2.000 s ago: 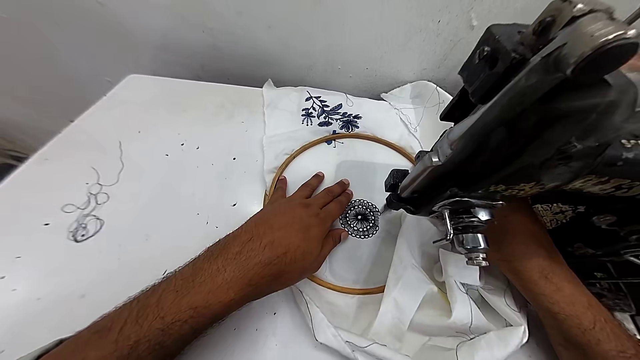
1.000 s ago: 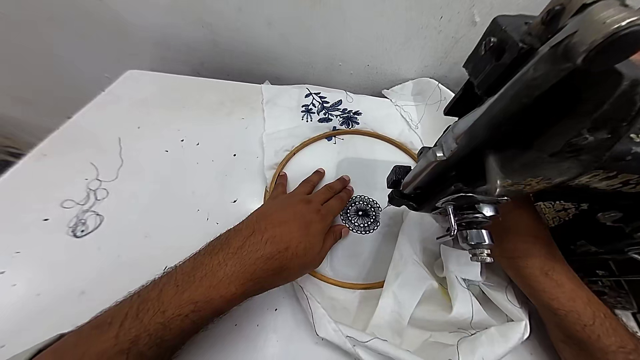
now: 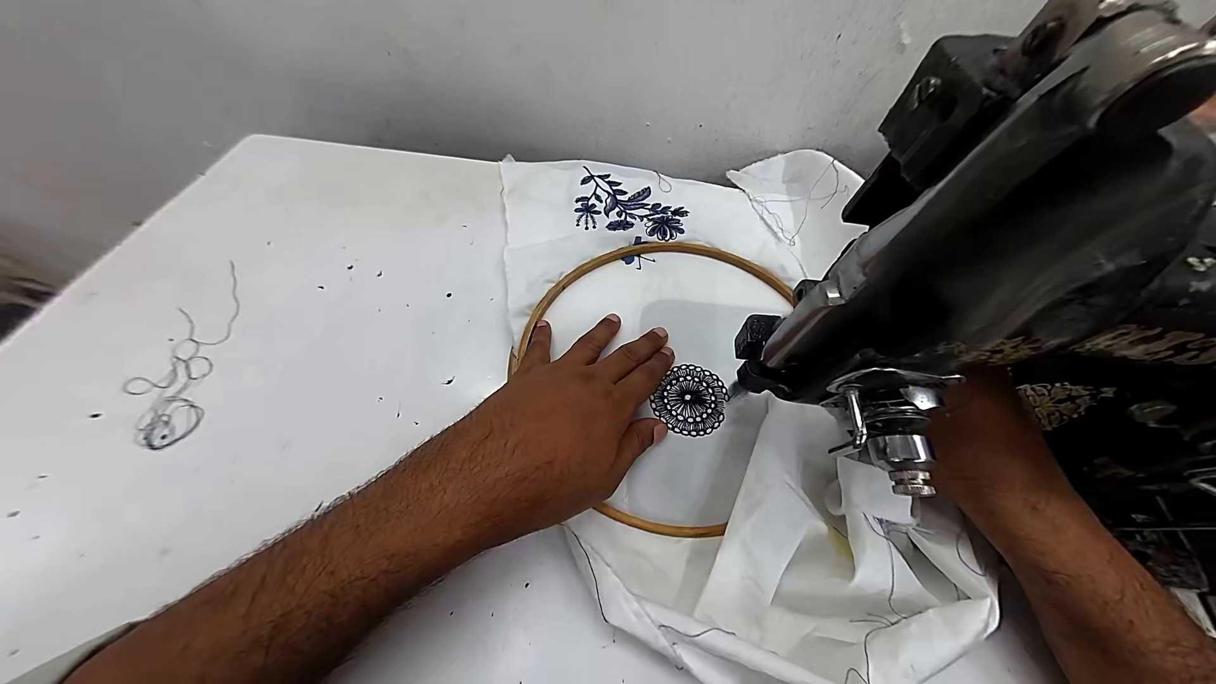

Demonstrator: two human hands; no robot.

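Observation:
White fabric (image 3: 703, 484) is stretched in a round wooden embroidery hoop (image 3: 655, 525), with a black circular lace-like motif (image 3: 690, 400) near the middle. My left hand (image 3: 589, 408) lies flat on the fabric inside the hoop, palm down, fingers spread, its fingertips and thumb beside the motif's left edge. A black sewing machine (image 3: 997, 218) reaches over the hoop's right side, its needle end close to the motif's right edge. My right hand (image 3: 978, 418) is mostly hidden behind the machine head; its fingers and anything in them cannot be seen. Dark blue floral embroidery (image 3: 632, 204) shows above the hoop.
On the white table (image 3: 332, 218) at the left lies a tangle of dark thread (image 3: 171, 418), with small dark specks about. Loose folds of fabric (image 3: 836, 570) with thread ends bunch below the machine's metal tension knob (image 3: 912, 480). A grey wall (image 3: 475, 66) stands behind.

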